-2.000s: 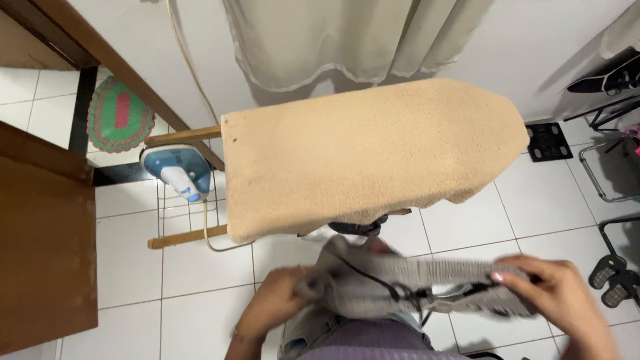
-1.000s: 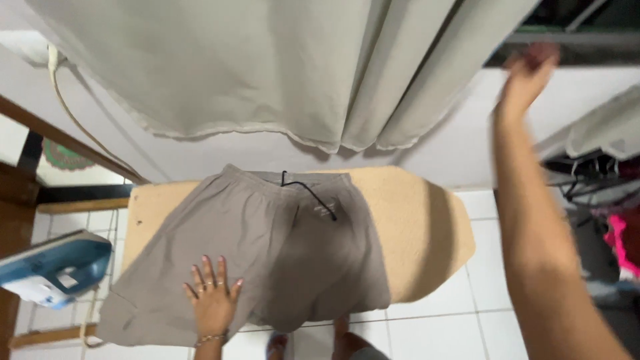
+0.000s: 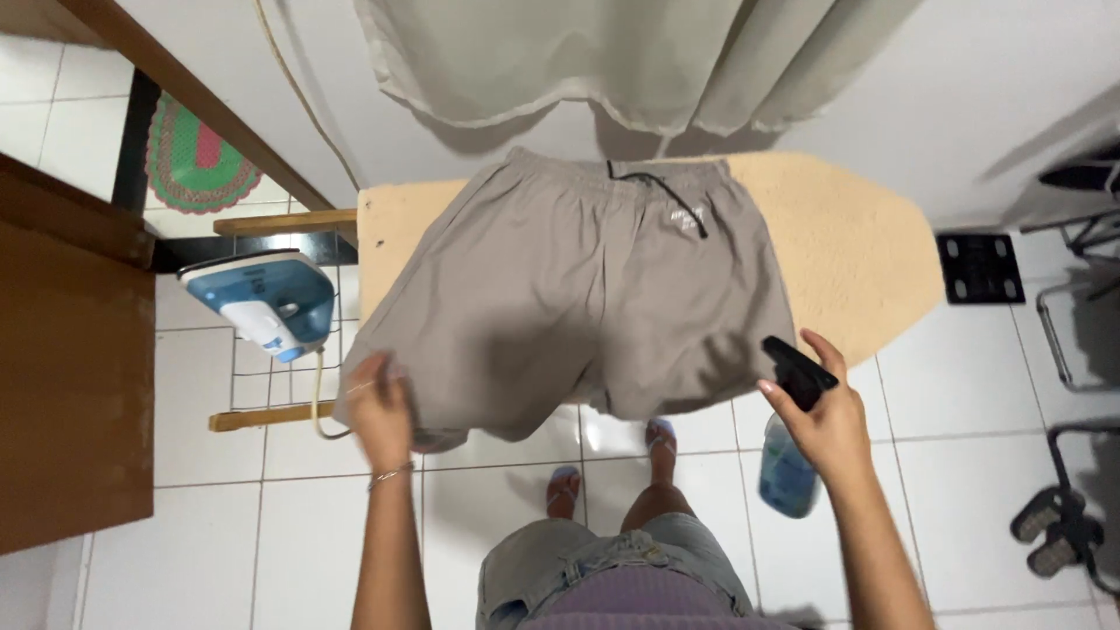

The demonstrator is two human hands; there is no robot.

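Observation:
Grey-brown shorts [image 3: 516,297] with a black drawstring [image 3: 669,191] lie spread over the ironing board [image 3: 840,236], waistband toward the wall and leg hems past the near edge. At the left hem is my left hand [image 3: 381,411], slightly blurred; its fingertips meet the fabric, but whether they grip it is unclear. My right hand [image 3: 827,411] holds a spray bottle [image 3: 787,472] by its black trigger head, beside the right hem. Bluish liquid shows in the bottle's clear body. A blue and white steam iron [image 3: 271,302] rests at the board's left end.
The iron's cord [image 3: 302,101] runs up the wall. A light curtain [image 3: 560,61] hangs behind the board. A wooden door [image 3: 70,350] stands at left, with a crocheted rug [image 3: 197,157] beyond. Black bathroom scales [image 3: 980,267] and metal frames [image 3: 1059,341] are on the right.
The shorts, bunched in both hands at first, now lie spread on the board. My right hand has come down from its raised reach at the upper right and now holds the spray bottle.

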